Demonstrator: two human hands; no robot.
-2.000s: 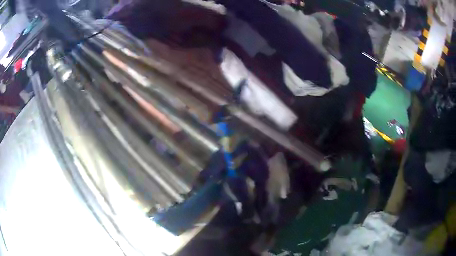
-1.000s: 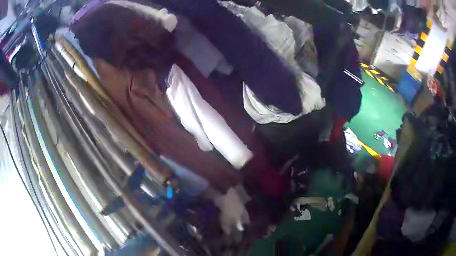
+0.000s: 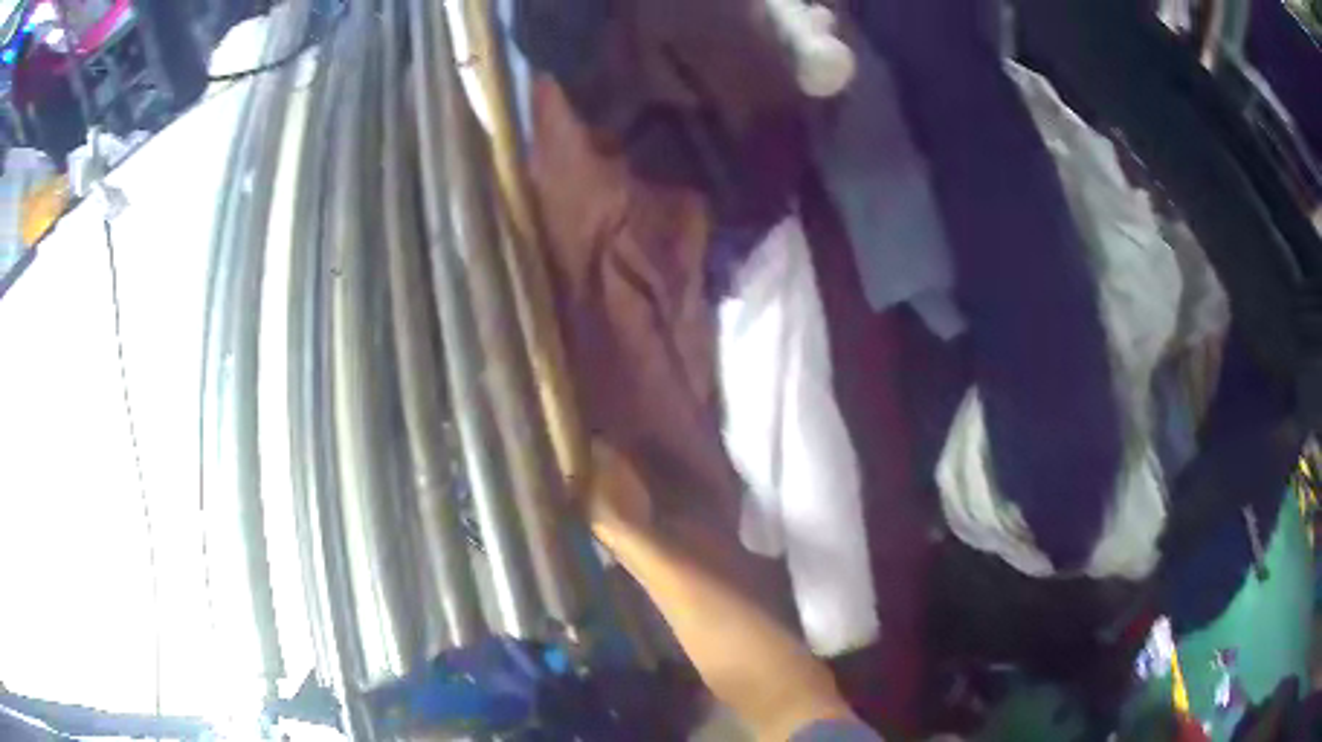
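My right hand (image 3: 621, 490) reaches in from the bottom edge with a bare forearm. It is blurred, at the lower end of a thin tan tube (image 3: 539, 312) and against the brown cloth (image 3: 638, 276). The fingers are not clear, so I cannot tell whether they are closed on the tube. Several silvery metal rods (image 3: 413, 348) run side by side to the left of the tube. My left hand is not in view.
A glaring white surface (image 3: 87, 478) fills the left. Right of the brown cloth lie a white roll (image 3: 812, 449), a dark purple roll (image 3: 1022, 290) and crumpled pale wrap (image 3: 1145, 305). Blue material (image 3: 464, 689) is below the rods. Green floor (image 3: 1250, 602) shows at lower right.
My right hand and forearm have come into view at the tan tube. The view has turned left, so the rods and rolls now stand more upright and further right in the picture.
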